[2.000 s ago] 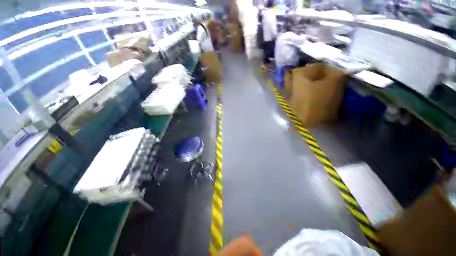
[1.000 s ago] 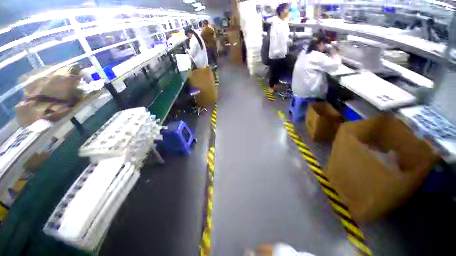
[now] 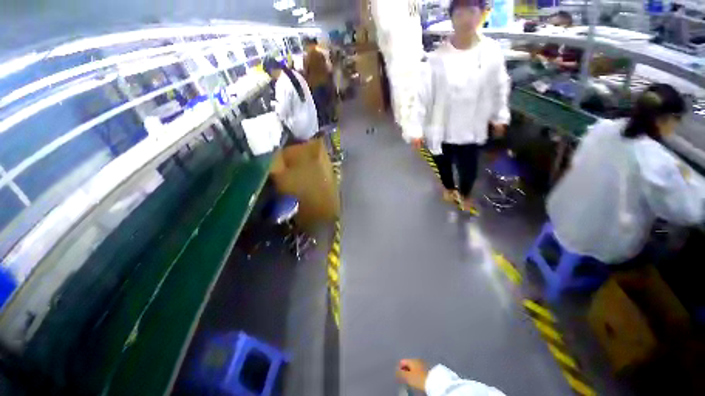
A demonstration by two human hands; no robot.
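Observation:
My right hand (image 3: 413, 373) shows small and blurred at the bottom edge, in a white sleeve, above the grey aisle floor (image 3: 386, 255). Its fingers are too unclear to tell if it holds anything. My left hand is out of the picture. Nothing is seen being worked on. The long green bench (image 3: 182, 271) runs along the left. A blue plastic stool (image 3: 251, 363) stands beside it at the lower left.
A person in white (image 3: 464, 93) stands ahead on the right tape line. Another (image 3: 611, 186) sits at right on a blue stool, beside an open carton (image 3: 626, 321). At left, a carton (image 3: 309, 182) and round stool (image 3: 284, 209) stand by the bench; people are beyond.
The view has moved forward along the aisle. The white stacks on the left bench and the big right carton have left the picture. The standing person is nearer and now faces me.

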